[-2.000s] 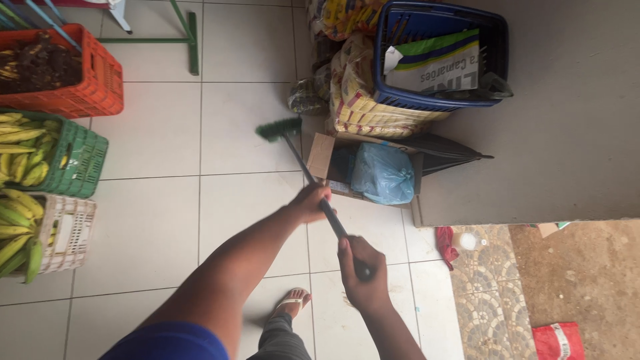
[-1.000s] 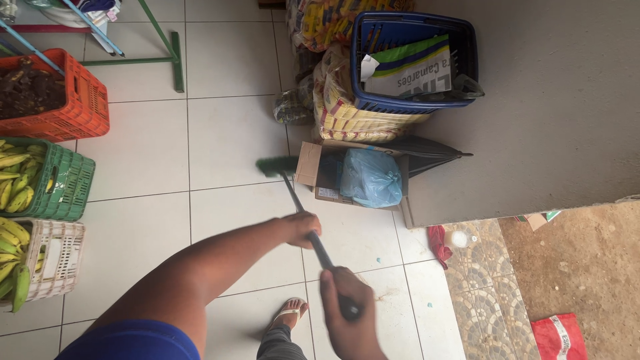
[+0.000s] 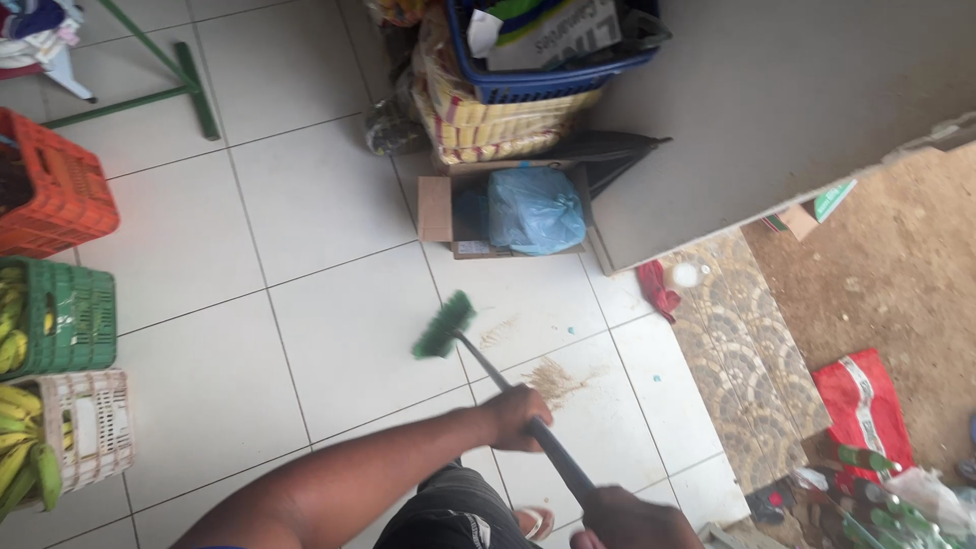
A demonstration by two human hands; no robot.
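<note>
A broom with green bristles and a dark handle lies across the lower middle of the view, its head at or just above the white tiles. My left hand is closed around the middle of the handle. Near the handle's upper end my right hand grips it, partly cut off by the bottom edge. Brown loose dirt is spread on the tiles to the right of the broom head, beside small blue-green bits.
Crates, one green, one orange and one whitish, line the left. A cardboard box with a blue plastic bag stands by the wall. A red cloth lies near the patterned doorway tiles.
The broom head has moved away from beside the cardboard box to the tiles nearer my feet. Both hands have stayed on the handle. The view has shifted toward the doorway.
</note>
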